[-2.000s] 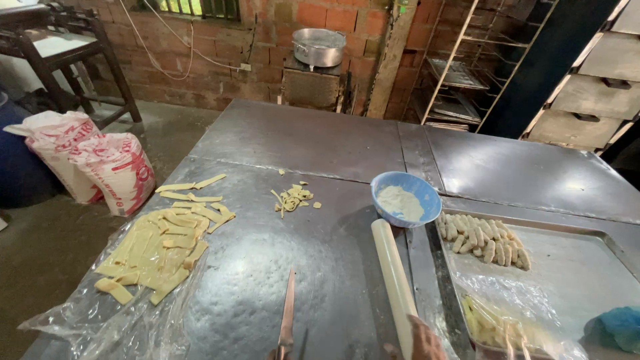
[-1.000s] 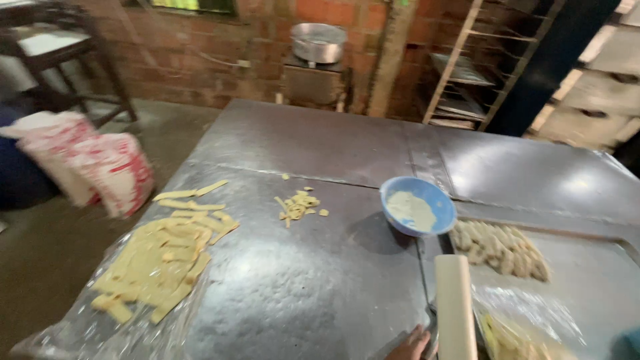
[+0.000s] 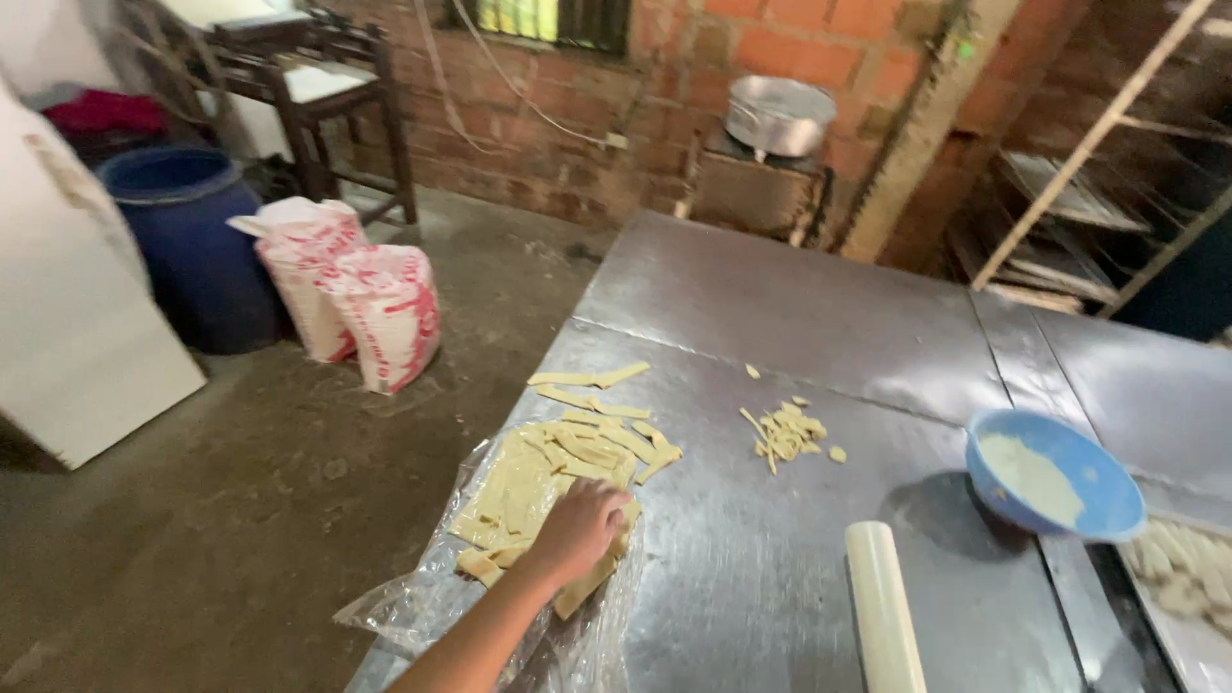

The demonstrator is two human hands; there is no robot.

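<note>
My left hand (image 3: 579, 525) rests on the sheet of flattened dough (image 3: 510, 481) at the table's left edge; its fingers are curled over the dough, and whether they grip a piece cannot be told. Clear plastic film (image 3: 414, 602) lies under the dough. Several dough strips (image 3: 592, 402) stretch out just beyond it. A small pile of dough scraps (image 3: 789, 433) sits near the middle. To the right are a pale rolling pin (image 3: 884, 606) and a blue bowl (image 3: 1107, 491) holding white flour (image 3: 1030, 476). My right hand is out of view.
The metal-topped table (image 3: 751, 577) spans the right side. At the right edge a tray holds shaped dough pieces (image 3: 1179, 568). Two printed sacks (image 3: 385, 318) and a blue barrel (image 3: 197, 250) stand on the floor at left. A metal pot (image 3: 782, 115) sits by the brick wall.
The view has swung left. My left hand is now on the dough sheet. The knife and the hand seen near the bottom edge earlier are out of view. The rolling pin lies with no hand on its visible part.
</note>
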